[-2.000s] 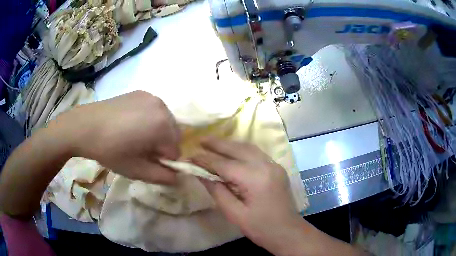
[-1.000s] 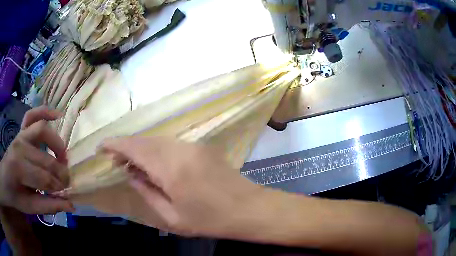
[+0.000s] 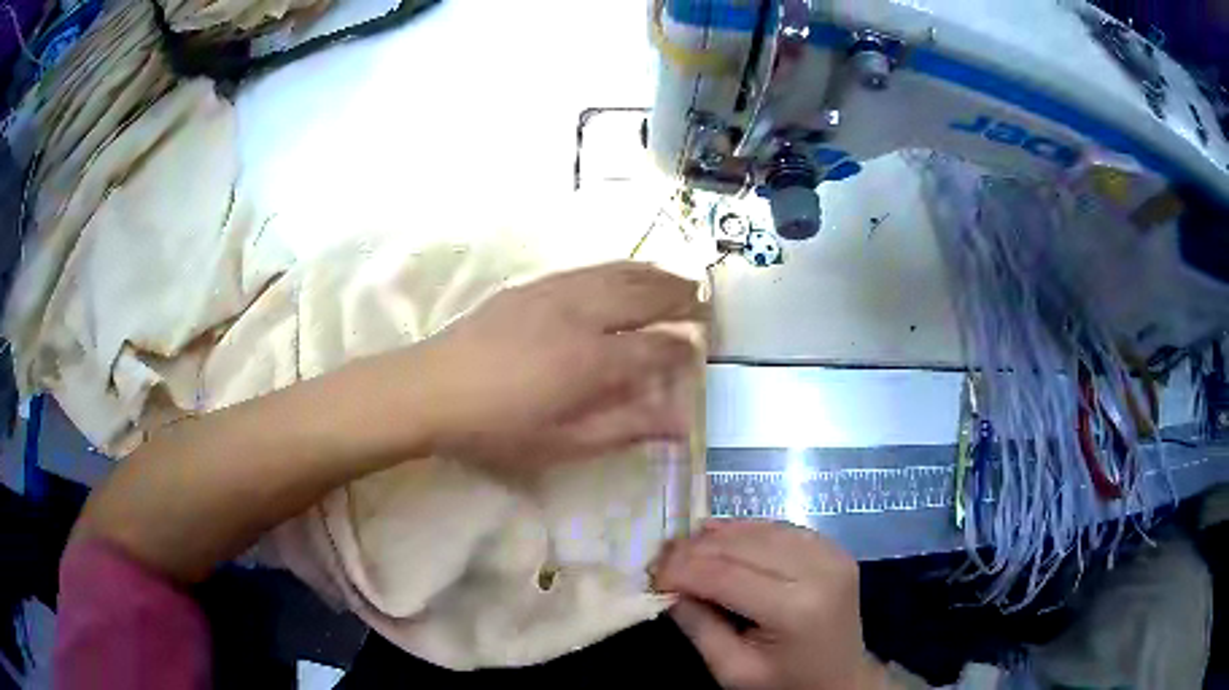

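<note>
A cream garment piece (image 3: 404, 526) lies from the needle area over the table's front edge. Its right side forms a straight folded edge running from the presser foot (image 3: 690, 223) toward me. My left hand (image 3: 580, 357) lies flat on the cloth just in front of the presser foot, fingertips near the folded edge. My right hand (image 3: 762, 586) pinches the lower end of that edge at the table's front. A small dark spot shows on the cloth between the hands and the lap. The needle is hard to make out in the glare.
The white sewing machine (image 3: 930, 88) with a blue stripe stands at the back right. Thin white-lilac elastic strips (image 3: 1024, 364) hang at right, beside red handles (image 3: 1105, 445). Cream pieces (image 3: 121, 256) tied with a dark band lie at left. A ruler (image 3: 849, 488) runs along the front edge.
The cloth, stretched far to the left a second ago, now lies down by the needle with a straight edge. My left hand has moved onto it; my right hand has moved to its lower right corner.
</note>
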